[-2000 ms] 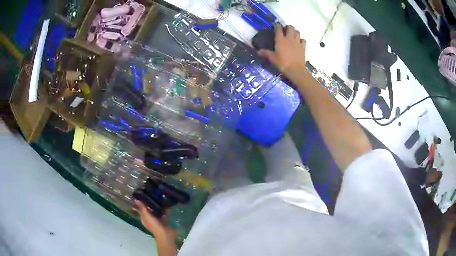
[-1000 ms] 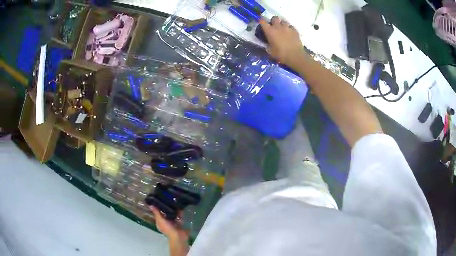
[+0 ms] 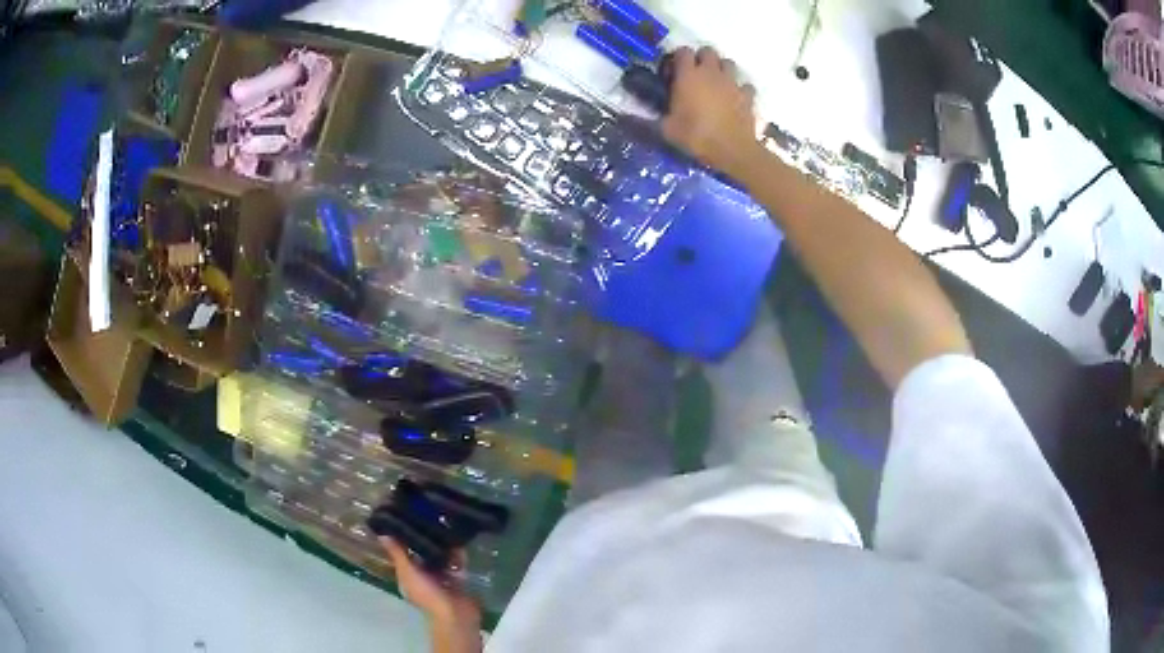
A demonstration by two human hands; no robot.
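Observation:
My right hand (image 3: 710, 112) is at the bench's near edge, its fingers on a small black device (image 3: 647, 87) beside the clear blister tray (image 3: 511, 134). My left hand (image 3: 428, 589) is at the lower left, against black curved housings (image 3: 438, 520); its fingers are partly hidden by them and it appears to grip them. More black housings (image 3: 430, 436) lie just above, on clear stacked blister trays (image 3: 543, 364). Blue cells (image 3: 498, 309) show in these trays. A blue stool seat (image 3: 696, 274) is partly under the upper tray.
Cardboard boxes hold pink parts (image 3: 271, 109) and gold-brown parts (image 3: 192, 262) at left. Blue cells (image 3: 622, 32) lie on the white bench (image 3: 843, 77). A black box (image 3: 909, 89), cable and blue-handled tool (image 3: 957, 195) are at right.
My right hand has shifted slightly up and left with the black device, which shows less now. The view has also shifted. My left hand stays at the black housings.

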